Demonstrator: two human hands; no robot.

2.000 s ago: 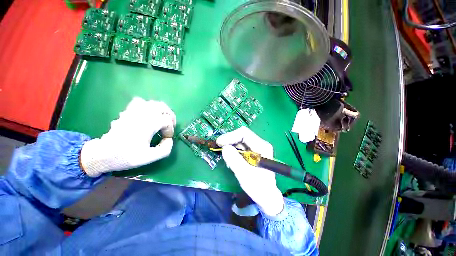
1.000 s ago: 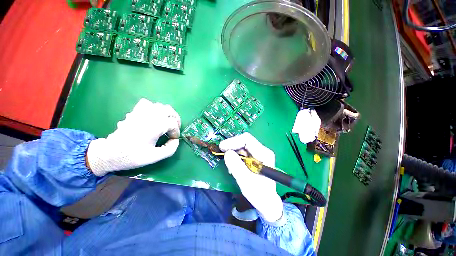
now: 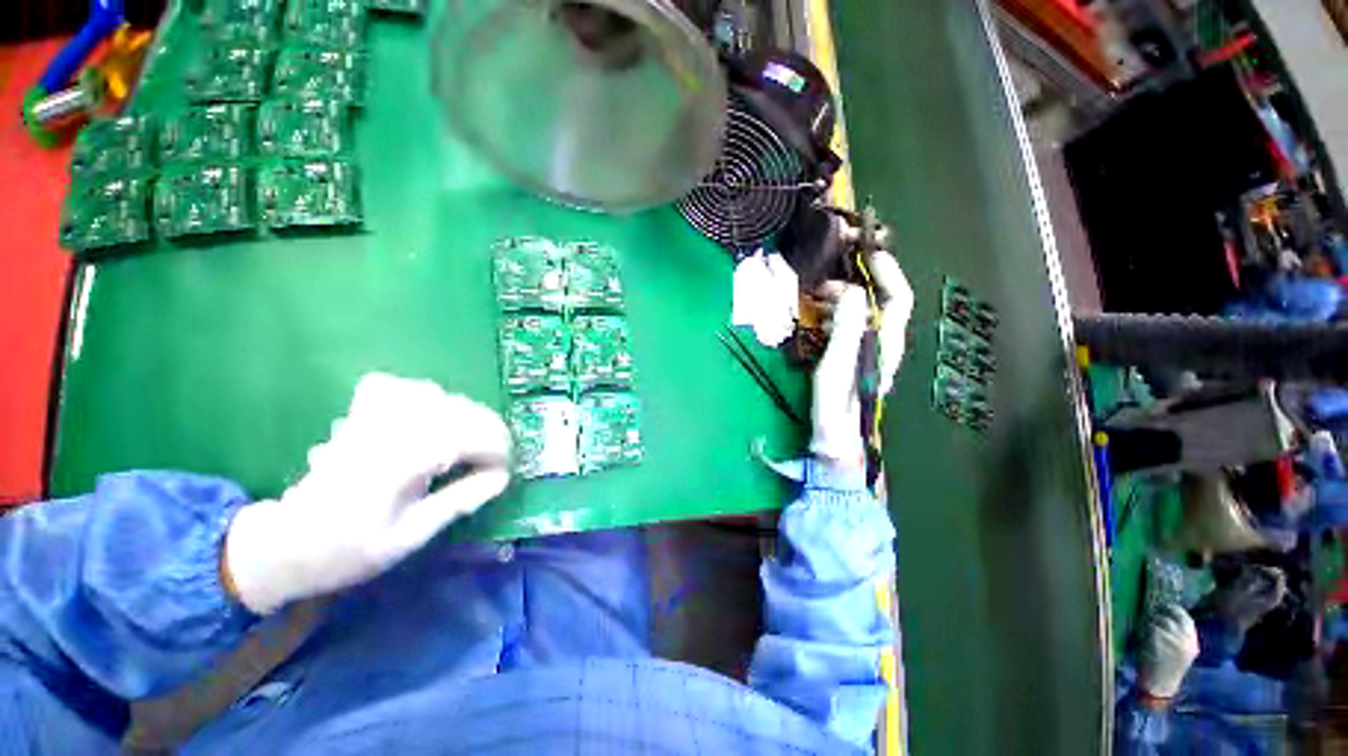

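A green PCB panel of several joined boards (image 3: 569, 355) lies upright to my view on the green mat. My left hand (image 3: 377, 488), white-gloved, is at the panel's lower left corner with thumb and index finger close together; I cannot tell if a thin wire is between them. My right hand (image 3: 858, 362), also gloved, is at the dark iron stand (image 3: 818, 244) on the mat's right edge, its fingers around the soldering iron (image 3: 875, 310), which is mostly hidden. The iron's tip is not visible.
Rows of PCB panels (image 3: 203, 200) lie upper left, near a solder spool (image 3: 67, 104). A clear round hood (image 3: 577, 104) and black fan (image 3: 744, 174) stand behind. Tweezers (image 3: 761, 377) and a white piece (image 3: 764, 299) lie near the stand. A conveyor (image 3: 983, 561) carries another panel (image 3: 964, 355). Another person's gloved hand (image 3: 1168, 650) shows far right.
My right hand has moved the iron away from the panel, right and up to the stand. The panel has turned from slanted to straight. The view has shifted to the right.
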